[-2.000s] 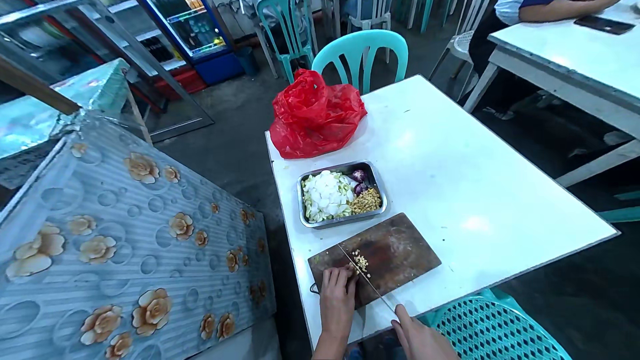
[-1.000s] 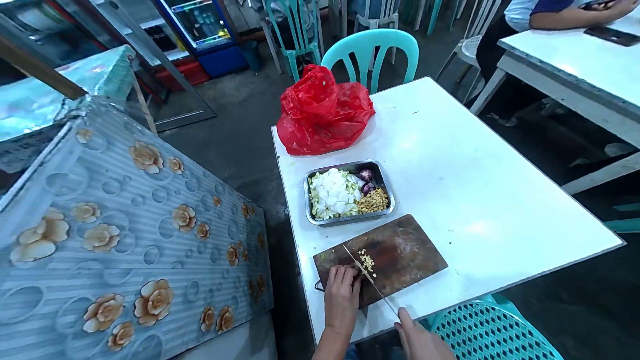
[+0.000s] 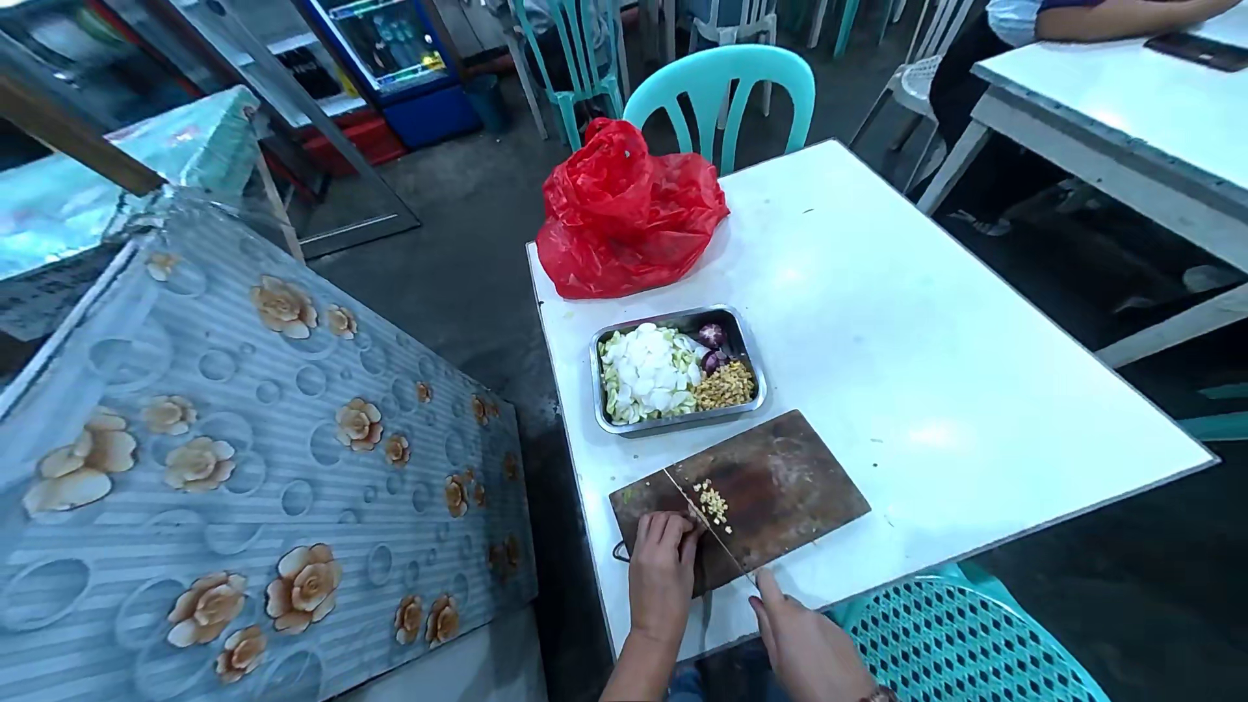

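Observation:
A dark wooden cutting board (image 3: pixel 795 492) lies near the close edge of the white table. My right hand (image 3: pixel 804 634) is closed around the handle of a kitchen knife (image 3: pixel 717 534), its blade slanting across the board. At the blade's left side, the bent fingertips of my left hand (image 3: pixel 665 561) press down on the board; what lies under them is hidden. Small pale chopped pieces (image 3: pixel 713 505), resembling garlic, lie right of the blade. Beyond the board, a metal tray (image 3: pixel 673 423) holds white and pale green sliced vegetables (image 3: pixel 650 370), purple onions (image 3: pixel 713 336) and a yellowish chopped heap (image 3: pixel 725 384).
A red plastic bag (image 3: pixel 629 214) sits at the table's (image 3: pixel 955 390) far left corner. Teal plastic chairs stand at the far side (image 3: pixel 795 88) and near right (image 3: pixel 965 643). A flower-patterned covered counter (image 3: pixel 322 448) flanks the left. Someone's arm (image 3: pixel 1121 18) rests on another table.
The knife blade and both hands stay at nearly the same place on the board. No object has plainly moved on the table.

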